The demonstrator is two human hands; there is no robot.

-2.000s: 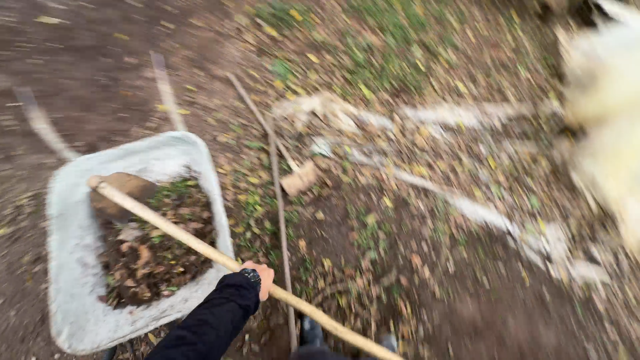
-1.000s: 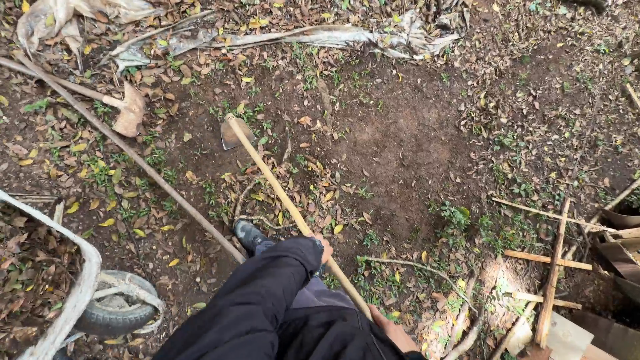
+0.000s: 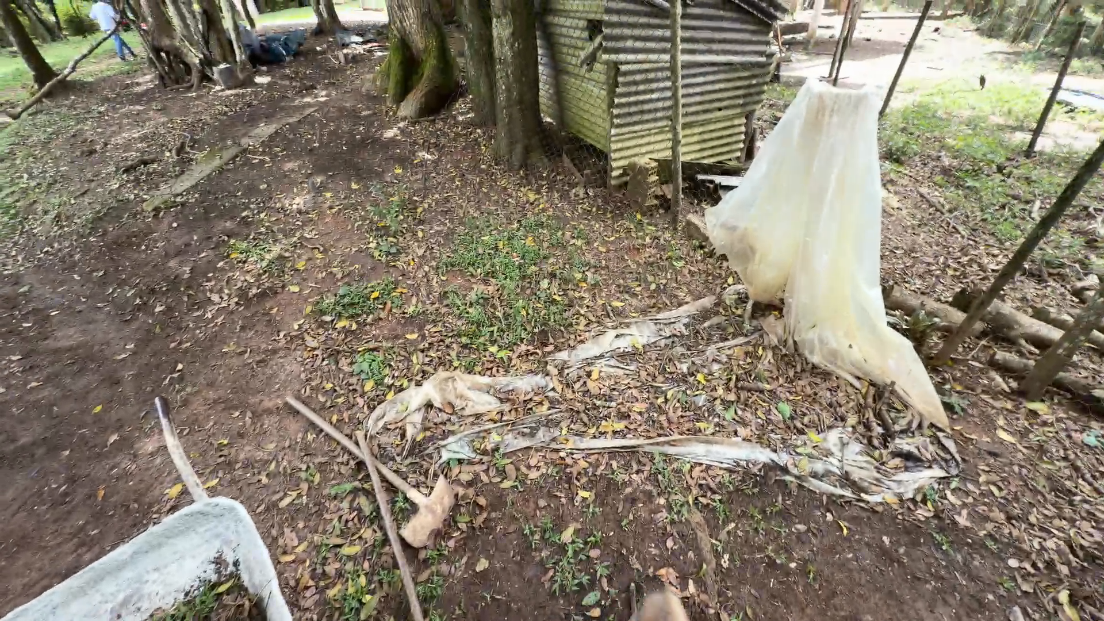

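Observation:
Neither of my hands can be made out. A blurred tan shape (image 3: pixel 660 606) pokes in at the bottom edge, right of centre; whether it is part of a tool or a hand, I cannot tell. Left of it, a soil-caked hoe (image 3: pixel 429 513) lies on the leaf litter, its wooden handle pointing up and left. A long wooden pole (image 3: pixel 388 522) crosses over that handle. At the bottom left corner stands a whitish wheelbarrow (image 3: pixel 142 561) with soil and green weeds inside and one handle showing.
Dirty plastic sheeting (image 3: pixel 690 446) lies across the leafy ground. Translucent plastic (image 3: pixel 819 233) drapes over an upright support at right, near leaning poles (image 3: pixel 1026 250) and logs (image 3: pixel 1013 323). Behind are tree trunks (image 3: pixel 516 86) and a corrugated shed (image 3: pixel 681 86). A person (image 3: pixel 108 21) stands far off, upper left.
The view has swung up from the ground by my feet. One second ago both hands were on a long-handled hoe; hands and handle have left the view.

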